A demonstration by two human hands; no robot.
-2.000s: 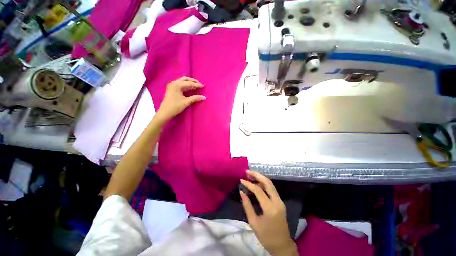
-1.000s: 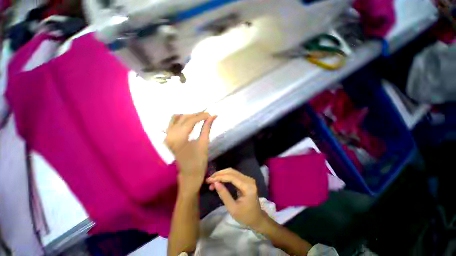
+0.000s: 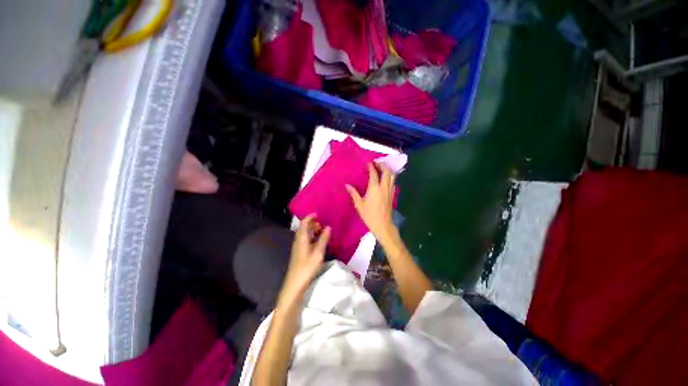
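Small magenta cut panels [image 3: 332, 187] lie on a white board [image 3: 320, 143] beside my lap, with pale pink edges showing at the upper right. My left hand [image 3: 305, 252] is at the panels' lower left edge, fingertips bent over it; whether they pinch the fabric is unclear. My right hand [image 3: 375, 202] lies over the panels' right side, thumb and fingers apart. Part of the large magenta panel [image 3: 181, 350] hangs at the lower left by the table edge.
The white machine table [image 3: 98, 181] with its ruler-marked edge is at left, with green and yellow-handled scissors [image 3: 124, 30] on it. A blue crate [image 3: 354, 113] of red and pink pieces is beyond the board. Dark red fabric [image 3: 618, 279] is at right. A skin-coloured shape shows under the table edge.
The view has swung right and down, away from the machine head. Both hands have left the large panel and table area and are now at the small magenta panels on the board.
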